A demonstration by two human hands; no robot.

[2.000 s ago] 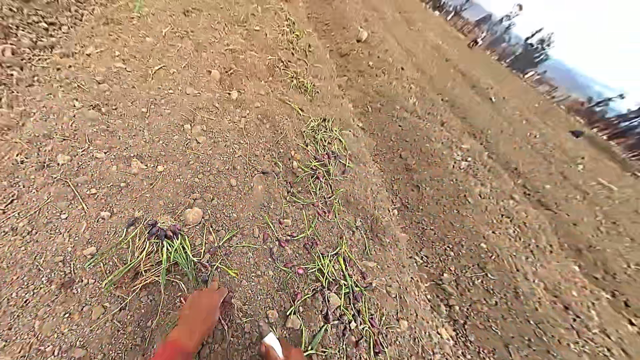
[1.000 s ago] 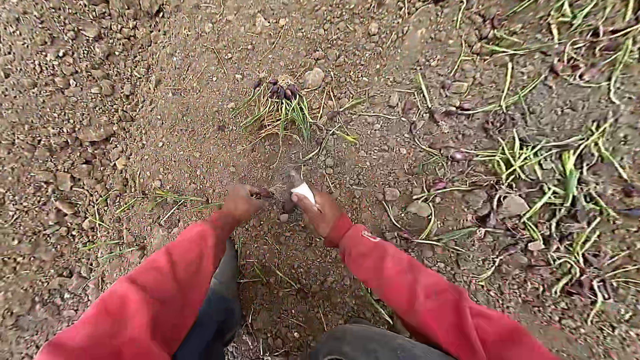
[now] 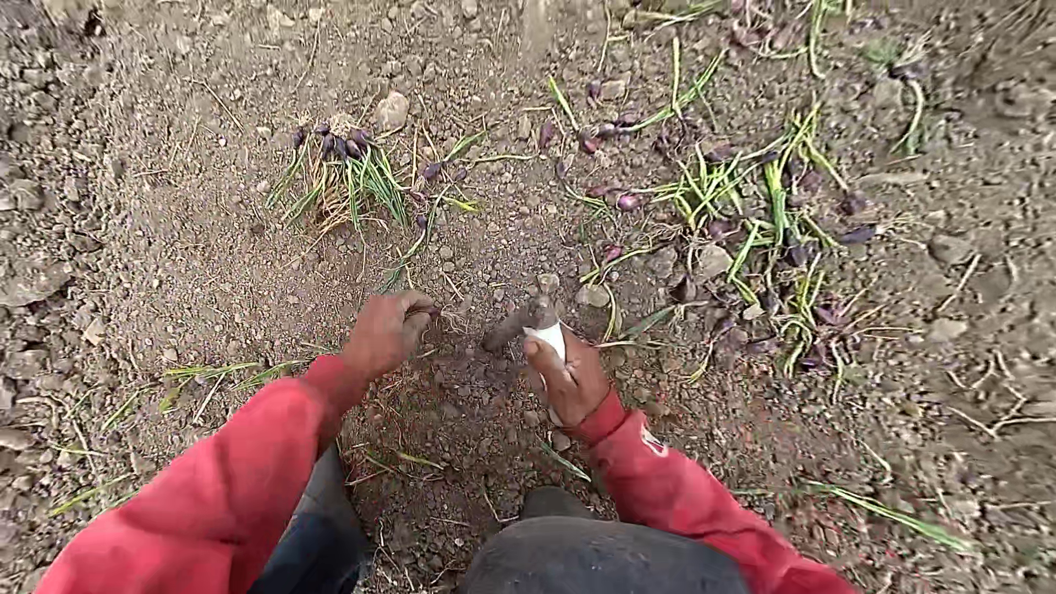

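My left hand (image 3: pixel 386 332) is closed on a small purple onion bulb (image 3: pixel 434 313) whose pale roots point right; its green leaves trail on the other side of the fingers. My right hand (image 3: pixel 571 373) grips the white handle (image 3: pixel 548 340) of a small hand tool, with a dull metal part (image 3: pixel 542 312) at its upper end; its exact kind is unclear. Above my left hand lies a bunch of purple onions (image 3: pixel 337 147) with green leaves toward me. To the right of my right hand, many loose onions with leaves (image 3: pixel 726 198) are strewn over the soil.
Stony brown soil (image 3: pixel 206 280) surrounds both hands. A pale stone (image 3: pixel 391 110) lies beside the onion bunch. Cut green leaves (image 3: pixel 219 371) are scattered at the left. My knee in dark trousers (image 3: pixel 602 557) shows at the bottom, and larger clods (image 3: pixel 33 276) line the left edge.
The view has tilted down from the field to the ground near my legs. My right hand holds the white-handled tool throughout. The onion bunch and loose onions still lie on the soil.
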